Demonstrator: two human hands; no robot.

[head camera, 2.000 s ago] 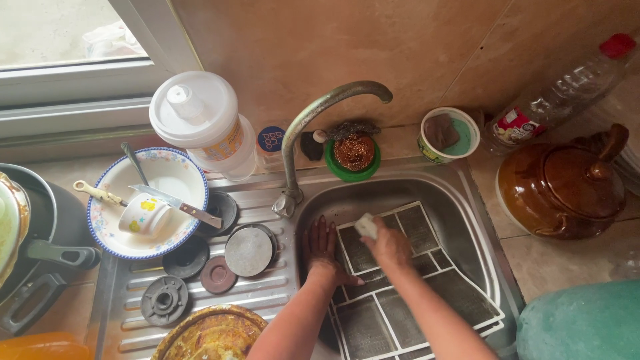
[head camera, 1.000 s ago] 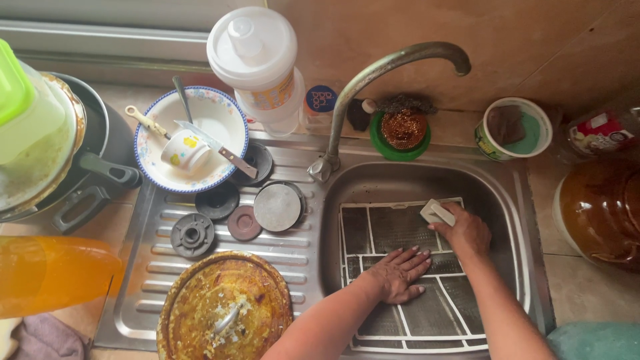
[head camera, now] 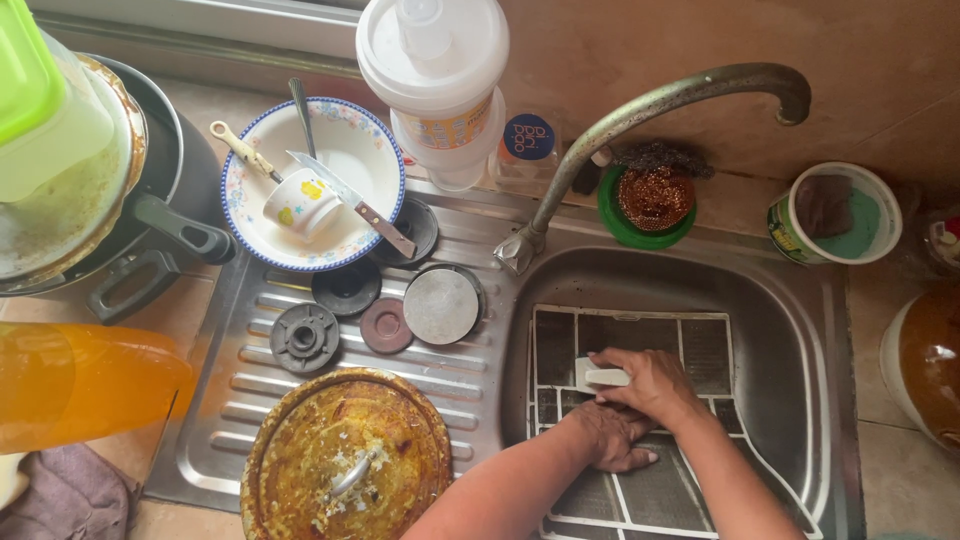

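White-framed mesh filter panels (head camera: 660, 495) lie stacked in the stainless steel sink basin (head camera: 780, 330), with dark mesh between the ribs. My right hand (head camera: 652, 386) grips a small white brush (head camera: 602, 376) by its handle against the upper left part of the top panel. Just below it, my left hand (head camera: 611, 439) rests palm down on the panel with its fingers partly under my right hand. The brush's bristles are hidden. Above the basin's back left corner arches the metal faucet (head camera: 600, 139); no water shows at its spout.
Gas burner caps (head camera: 441, 306) and a stained round lid (head camera: 345, 465) sit on the drainboard. Behind them stands a bowl (head camera: 360, 150) with a knife and cup. A copper scourer (head camera: 655, 196) in a green dish and a tub (head camera: 836, 214) line the back; an orange-filled bottle (head camera: 82, 386) lies left.
My right hand has moved with the brush from the panel's upper right to its upper left. My left hand now lies closer to it. The view has shifted.
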